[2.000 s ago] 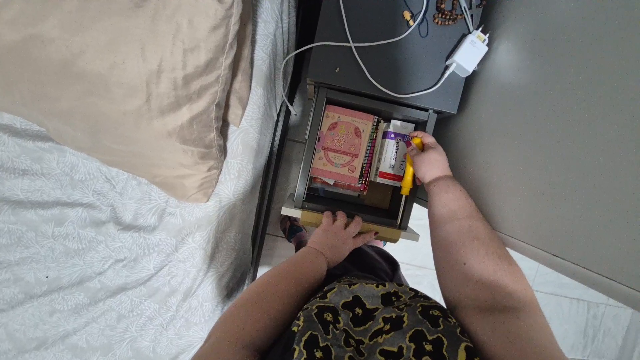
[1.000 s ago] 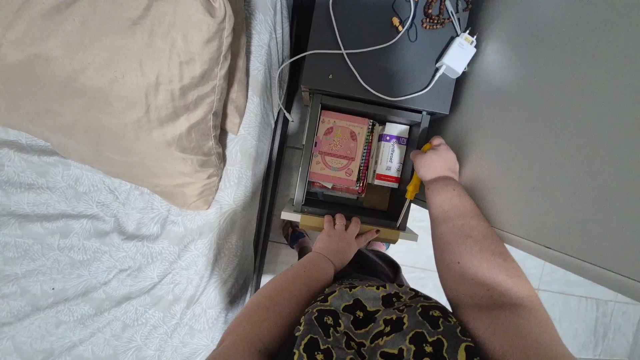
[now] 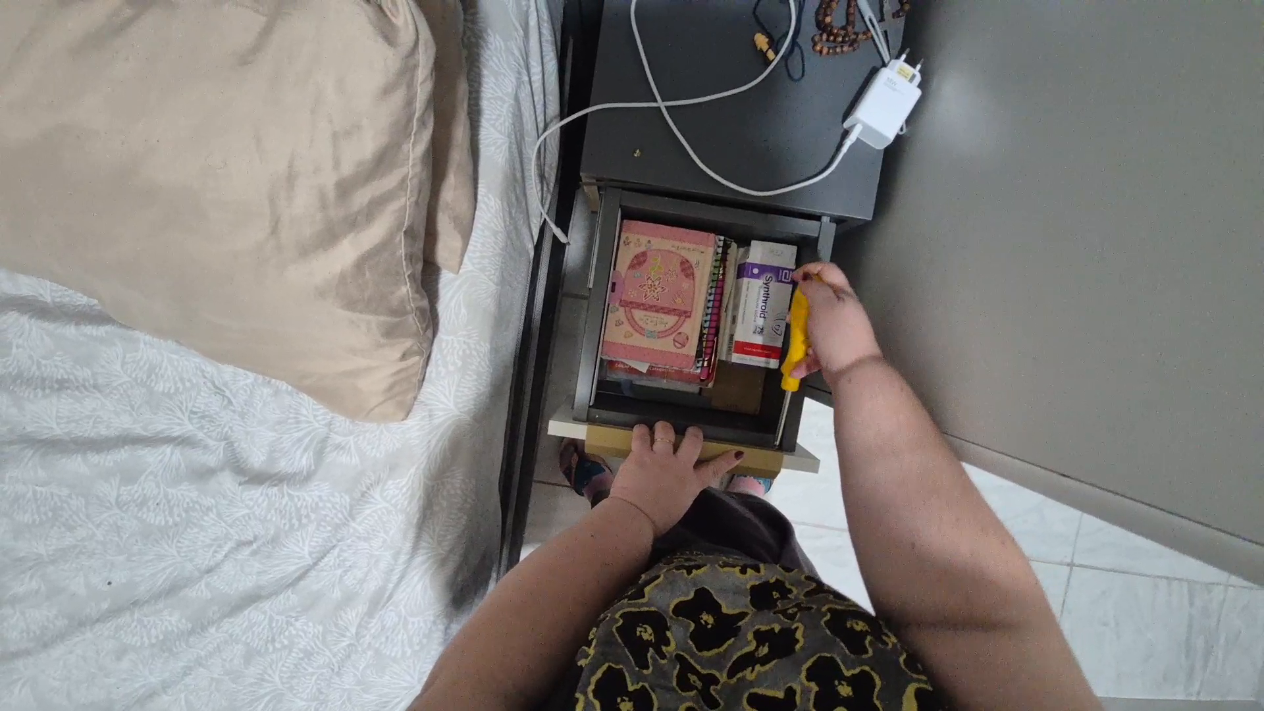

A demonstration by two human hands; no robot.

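Note:
My right hand (image 3: pixel 832 318) grips the yellow handle of a screwdriver (image 3: pixel 796 341) over the right side wall of an open drawer (image 3: pixel 590 341). The tool's shaft points toward the drawer front, and its tip is hard to make out. My left hand (image 3: pixel 667 469) rests with spread fingers on the top edge of the drawer front (image 3: pixel 760 457), holding nothing. In the drawer lie a pink notebook (image 3: pixel 657 296), spiral-bound books (image 3: pixel 713 311) beside it, and a white and purple medicine box (image 3: pixel 763 306) close to my right hand.
Behind the drawer, the dark nightstand top (image 3: pixel 691 138) bears a white charger (image 3: pixel 884 102) with a looping cable, and wooden beads (image 3: pixel 839 35). A bed (image 3: pixel 247 474) with a beige pillow (image 3: pixel 296 197) stands at left, and a grey panel (image 3: pixel 1066 247) at right.
Between one second ago and now, my right hand has changed its hold on the screwdriver, with the fingers now higher around the handle. My left hand has stayed on the drawer front.

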